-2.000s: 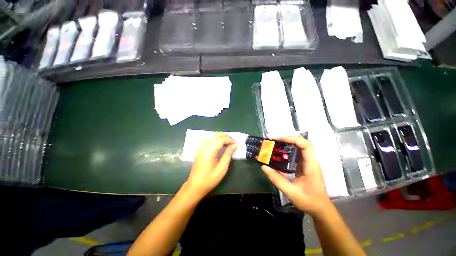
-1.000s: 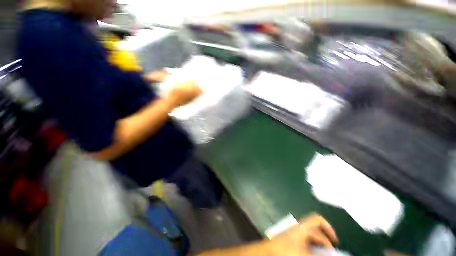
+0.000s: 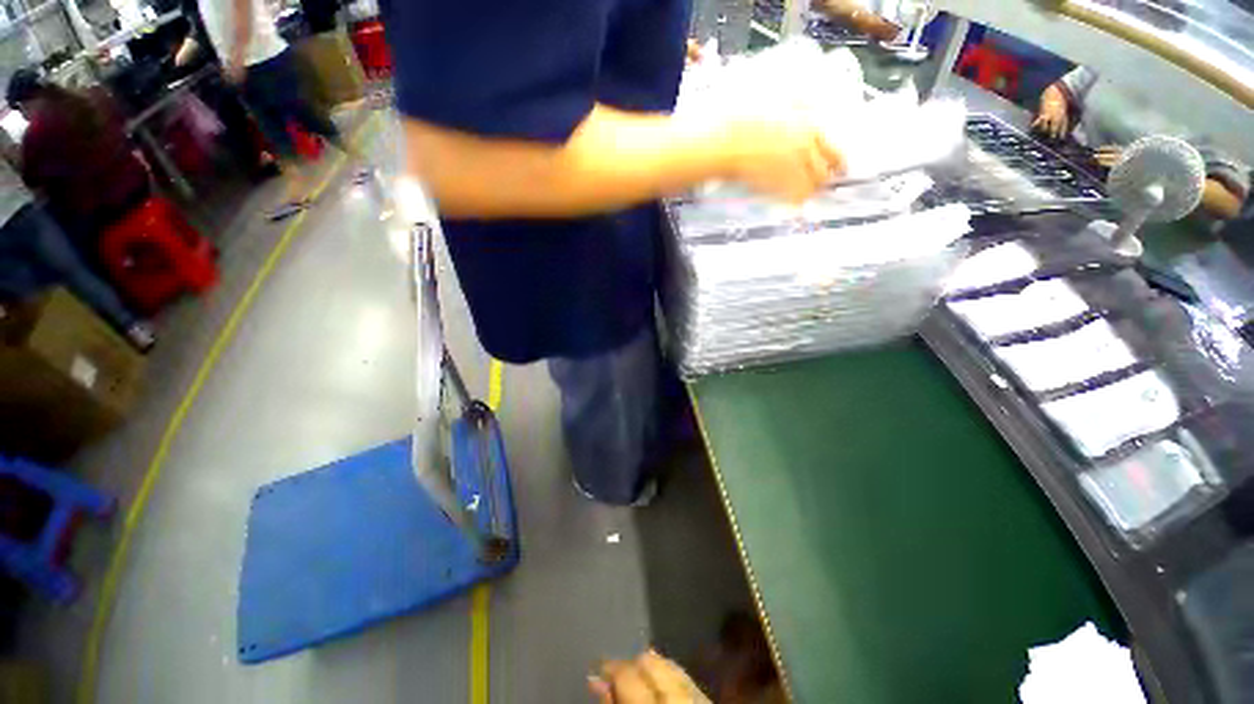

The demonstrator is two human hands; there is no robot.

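My left hand (image 3: 649, 679) shows only as fingers at the bottom edge, left of the bench; whether it holds anything cannot be told. My right hand is out of the picture. The tall stack of filled trays (image 3: 825, 303) stands on the far end of the green bench (image 3: 894, 481), with white sleeves on top. Part of the pile of empty sleeves (image 3: 1082, 670) shows at the bottom right. A clear tray with white bagged phones (image 3: 1108, 410) lies on the dark strip beside the bench.
A person in dark blue (image 3: 536, 275) stands left of the stack, one hand over its top. A blue hand truck (image 3: 344, 550) stands on the floor. A red stool (image 3: 158, 255), a blue stool (image 3: 55, 516), a carton (image 3: 69, 365) and a white fan (image 3: 1155, 179) also show.
The view has swung left from the packing area to the tray stack and aisle. The handset seen in my right hand is out of view. My left hand is now at the bottom edge.
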